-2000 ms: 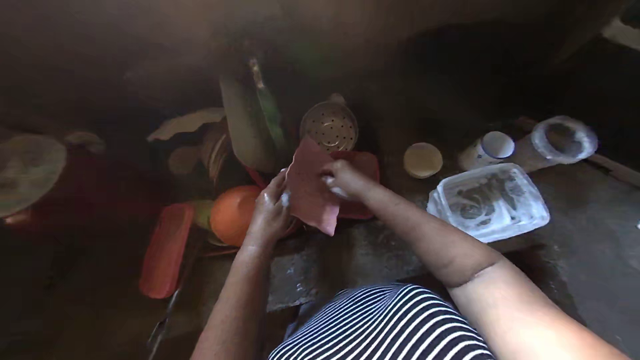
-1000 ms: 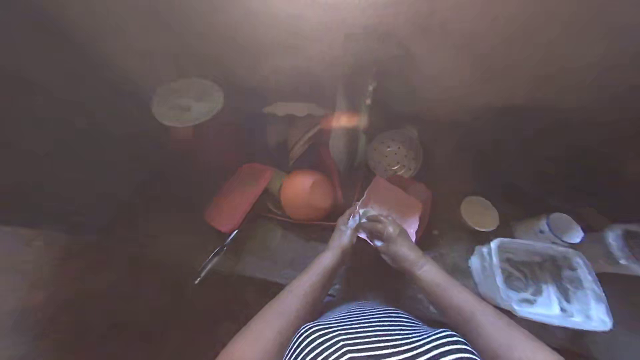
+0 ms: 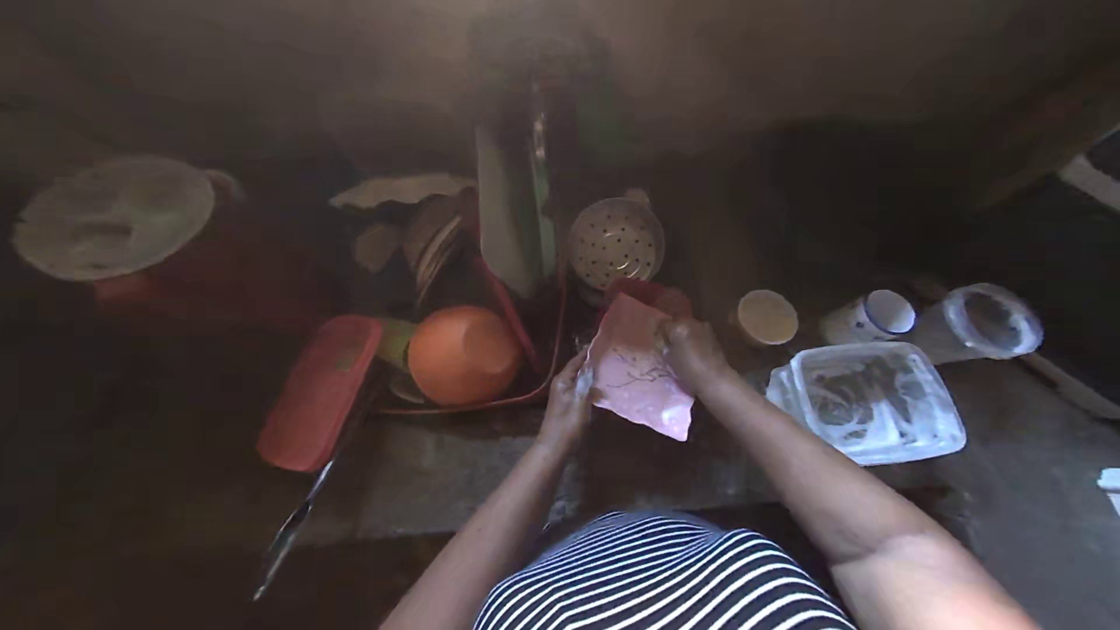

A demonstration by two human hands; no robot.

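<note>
A pink plate with a wavy edge and a branch-like pattern (image 3: 637, 372) is held tilted between both hands. My left hand (image 3: 570, 394) grips its left edge, with white suds on the fingers. At the plate's right side my right hand (image 3: 691, 350) lies against the surface; whether it also holds something small is hidden. Just behind the plate shows a red plastic container (image 3: 637, 289), partly covered. Beyond that stands a perforated metal strainer (image 3: 617, 243).
Left are an orange bowl (image 3: 464, 355), a red plastic lid (image 3: 322, 394) and stacked plates (image 3: 436, 249). A soapy clear container (image 3: 879, 402), a round tub (image 3: 766, 318), an enamel mug (image 3: 875, 315) and a clear jar (image 3: 989, 322) stand right. A lidded bucket (image 3: 114, 219) stands far left.
The pink plate has been tilted so that its patterned face shows, and my hands have moved apart to its two sides. The view has shifted.
</note>
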